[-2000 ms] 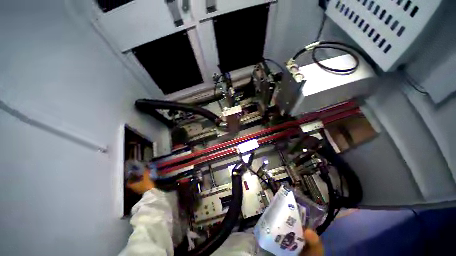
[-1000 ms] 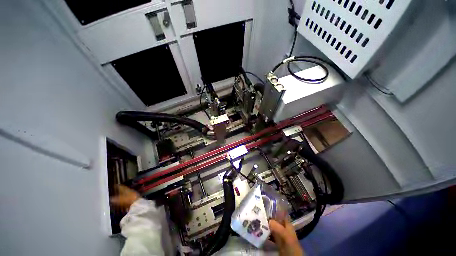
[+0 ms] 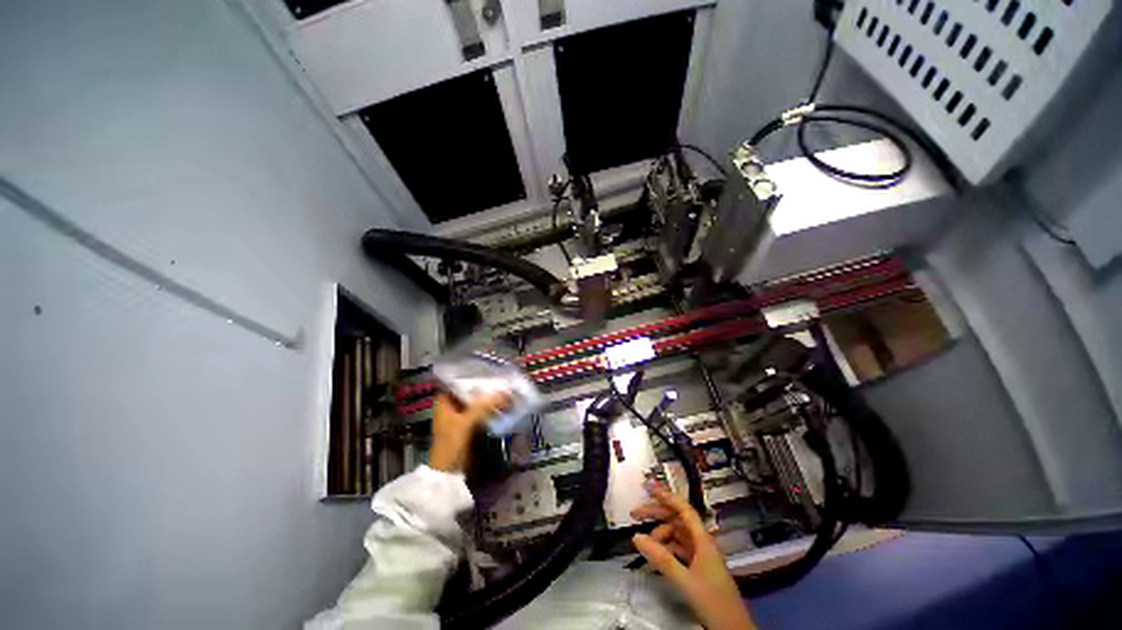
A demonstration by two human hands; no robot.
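Note:
My left hand point(image 3: 460, 425) is shut on a clear plastic pack point(image 3: 495, 382), blurred, with white and blue showing. It holds the pack over the left part of the red conveyor rails point(image 3: 572, 359), to the right of the dark feed opening point(image 3: 357, 400) in the white inner wall. The blur hides whether the pack touches the rails. My right hand point(image 3: 684, 549) is bare and empty, fingers apart, above the near side of the machine bed point(image 3: 630, 474).
Black corrugated conduits curve over the bed, one near the middle point(image 3: 588, 492) and one at the right point(image 3: 876, 462). A vented cover point(image 3: 966, 74) hangs upper right above a white box point(image 3: 849, 203). Doors with dark windows point(image 3: 621, 92) stand behind.
My left hand has moved from the feed opening rightward over the rails and now holds a pack. My right hand no longer holds the printed pack it held before; its fingers have opened.

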